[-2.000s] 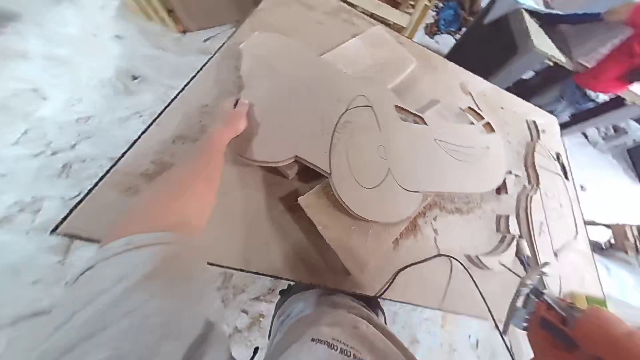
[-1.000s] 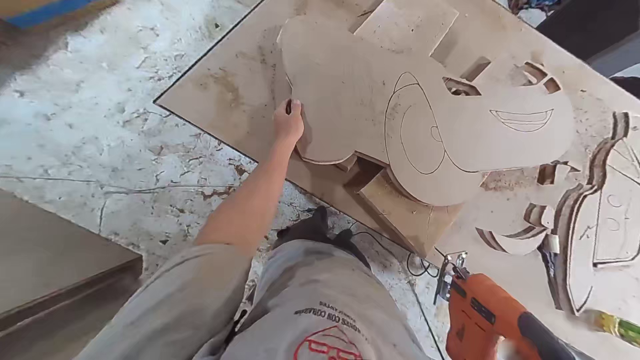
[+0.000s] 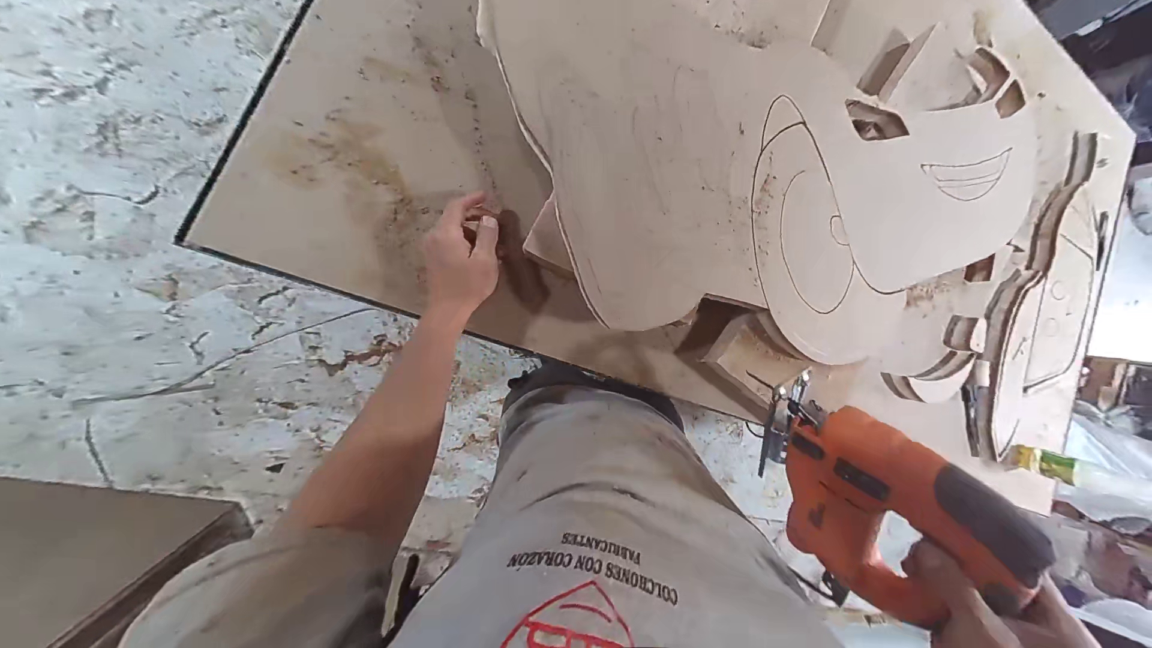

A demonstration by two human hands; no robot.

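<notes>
My left hand hovers over or rests on the bare board surface, left of a large car-shaped wooden panel; its fingers are curled apart with nothing between them. Pencil-like lines on the panel mark a wheel and a smiling mouth. My right hand, at the lower right, grips an orange jigsaw by its handle. The jigsaw's metal shoe and blade end point up and left, near the panel's lower edge. Wooden blocks lie beneath the panel.
The panel lies on a large board with a dark edge. More cut, curved pieces lie at the right, beside a bottle with a green and yellow label. Another board is at the lower left. The floor is pale and stained.
My left hand has come away from the panel's left edge, where it was a second ago. The jigsaw stays in my right hand. The view has moved closer to the board.
</notes>
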